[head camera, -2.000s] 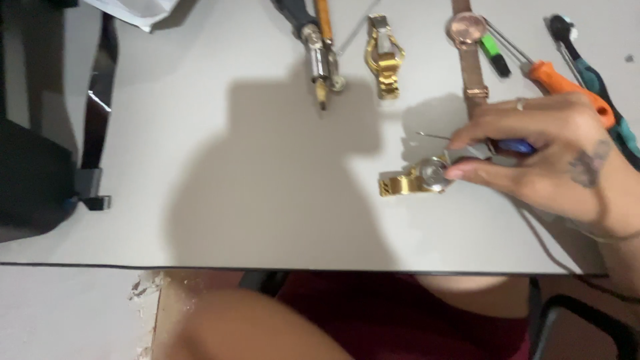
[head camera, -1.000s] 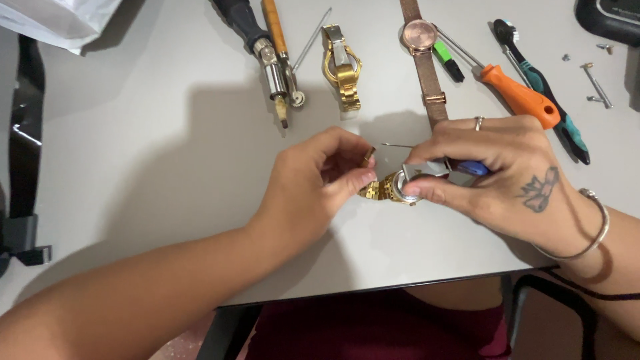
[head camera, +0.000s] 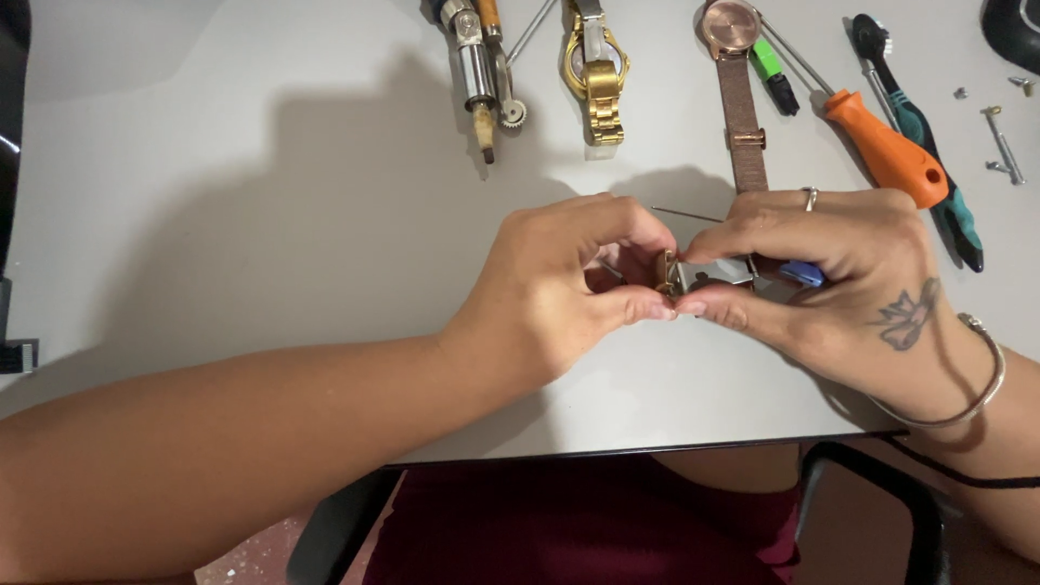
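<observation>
Between my fingertips is a small gold-tone watch (head camera: 668, 272), mostly hidden by the fingers. My left hand (head camera: 561, 284) pinches its gold band. With thumb and forefinger my right hand (head camera: 821, 284) grips the other side, where a flat silver metal piece (head camera: 717, 275) shows. A thin tool with a blue handle (head camera: 803, 273) lies under the right palm, its slim metal shaft (head camera: 686, 214) pointing left; whether the hand holds it I cannot tell. Above the hands lie a gold wristwatch (head camera: 603, 81) and a rose-gold watch with a mesh strap (head camera: 741, 114).
A soldering iron (head camera: 475, 73) and a tool with a toothed wheel (head camera: 512, 112) lie at the top. To the right are a green and black cap-like piece (head camera: 774, 75), an orange-handled screwdriver (head camera: 886, 146), a toothbrush (head camera: 918, 130) and several screws (head camera: 1006, 146). The table edge (head camera: 650, 449) runs below.
My left hand, out of view two seconds ago, came in and took the band. Both hands' fingertips are now closer together, covering more of the watch. The view has shifted.
</observation>
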